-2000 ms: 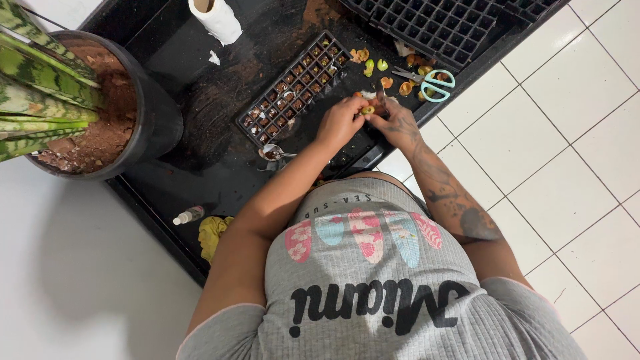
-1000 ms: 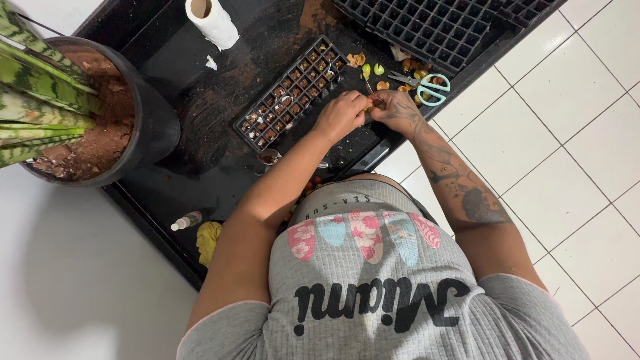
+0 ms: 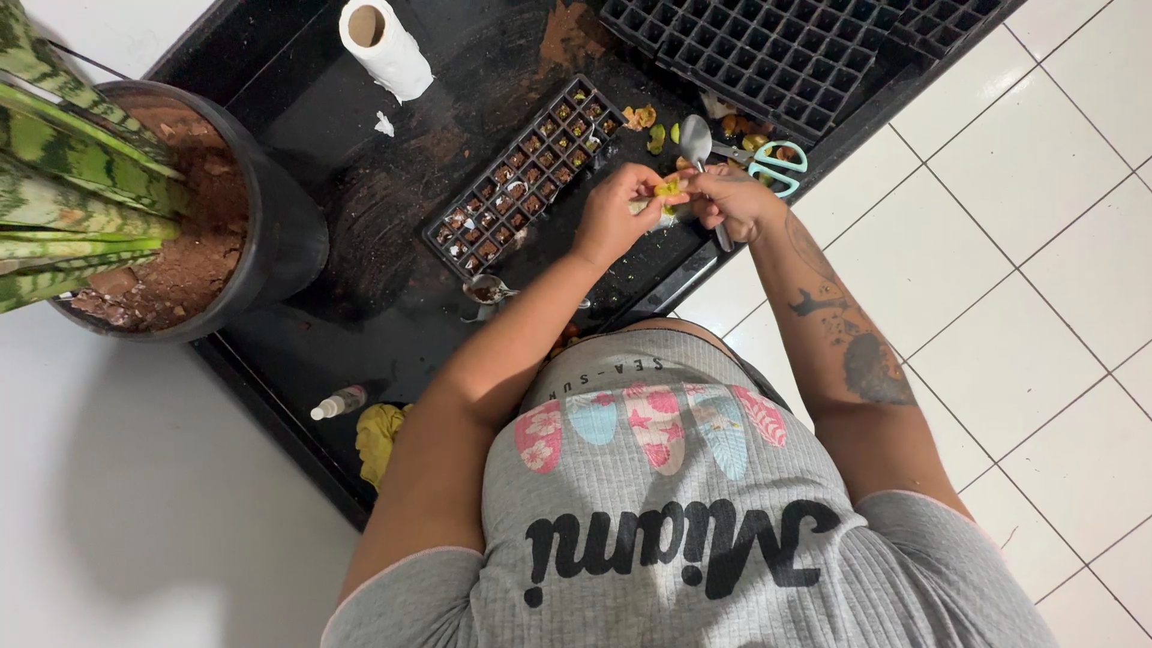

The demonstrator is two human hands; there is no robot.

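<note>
My left hand (image 3: 621,211) and my right hand (image 3: 733,200) meet at the tray's near edge, both on a small yellow-green fruit piece (image 3: 668,190). A metal spoon (image 3: 696,142) is also in my right hand, its bowl pointing away from me and its handle end showing below the fingers. Scissors with pale blue handles (image 3: 779,168) lie just beyond that hand. Left of my hands is a black seedling tray (image 3: 525,176), its cells holding brown soil, some with green or white bits. Peel pieces (image 3: 640,117) are scattered past its upper right end.
Empty black cell trays (image 3: 765,54) stand at the far right. A paper roll (image 3: 387,52) is at the back, a potted snake plant (image 3: 270,216) at the left. A measuring spoon with soil (image 3: 486,289), a small bottle (image 3: 338,402) and a yellow cloth (image 3: 382,441) lie nearer on the black work tray (image 3: 378,261).
A metal spoon now shows upright in my right hand, where it was not visible before. The yellow-green piece between my fingers shows more plainly than one second ago.
</note>
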